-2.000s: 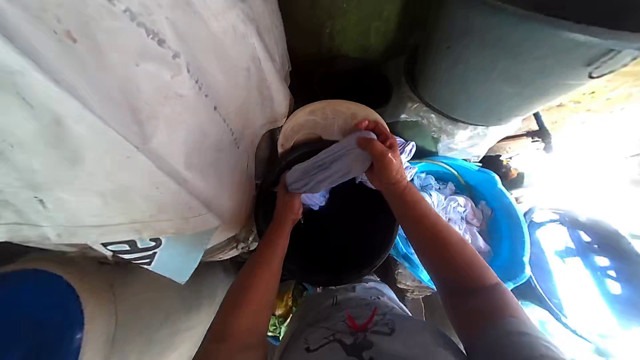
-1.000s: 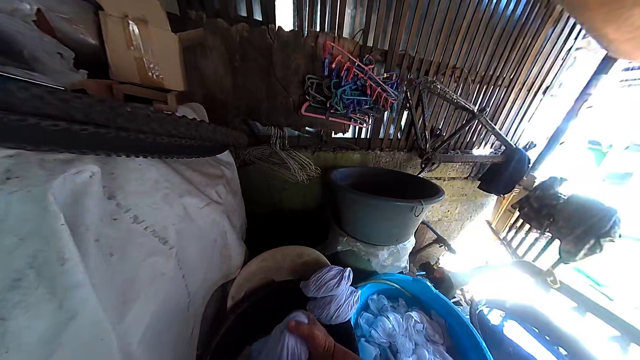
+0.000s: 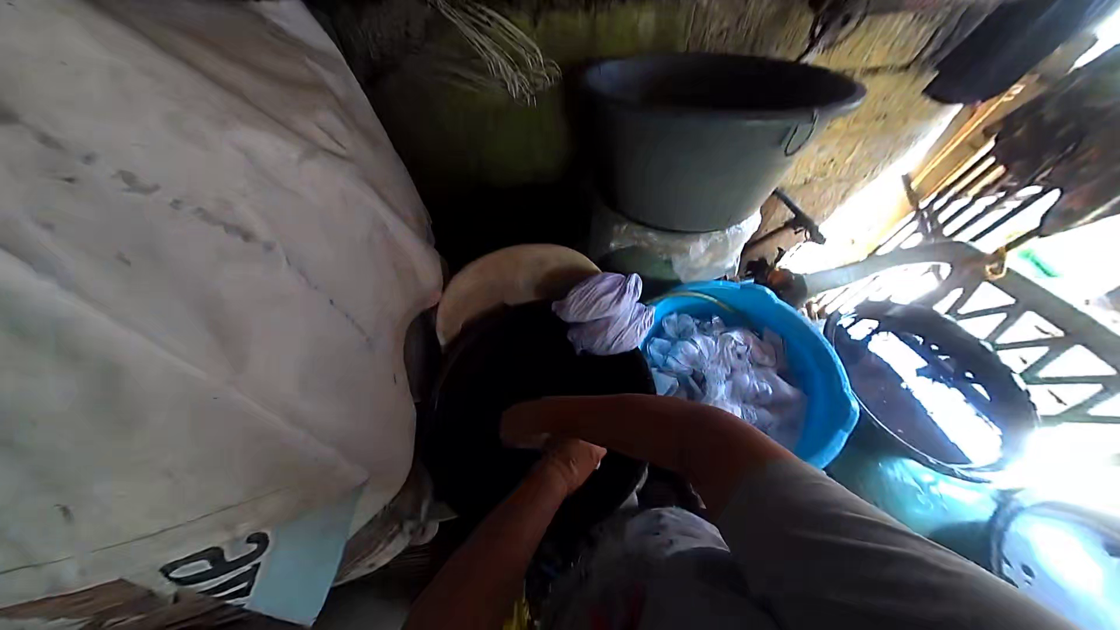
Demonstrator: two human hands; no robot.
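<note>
Both my hands are low over the black tub (image 3: 490,376). My right hand (image 3: 528,423) reaches into its dark inside, and the fingers cannot be made out. Close below it is my left hand (image 3: 576,462), its fingers partly hidden by the right wrist; whether it holds anything is unclear. A twisted bundle of pale lilac cloth (image 3: 605,313) lies over the tub's far right rim, touched by neither hand. To the right, a blue plastic basin (image 3: 827,385) holds a heap of wet-looking white and pale cloth (image 3: 731,367).
A large grey tub (image 3: 700,157) stands at the back on something wrapped in clear plastic (image 3: 691,249). A round beige lid or board (image 3: 507,276) shows behind the black tub. White tarpaulin (image 3: 201,289) fills the left side. A dark water-filled tub (image 3: 932,385) stands at the right.
The grey-white cloth stretched between both hands two seconds ago is not in them in view now. Both hands have gone down into the black tub. The view swung up, then down again.
</note>
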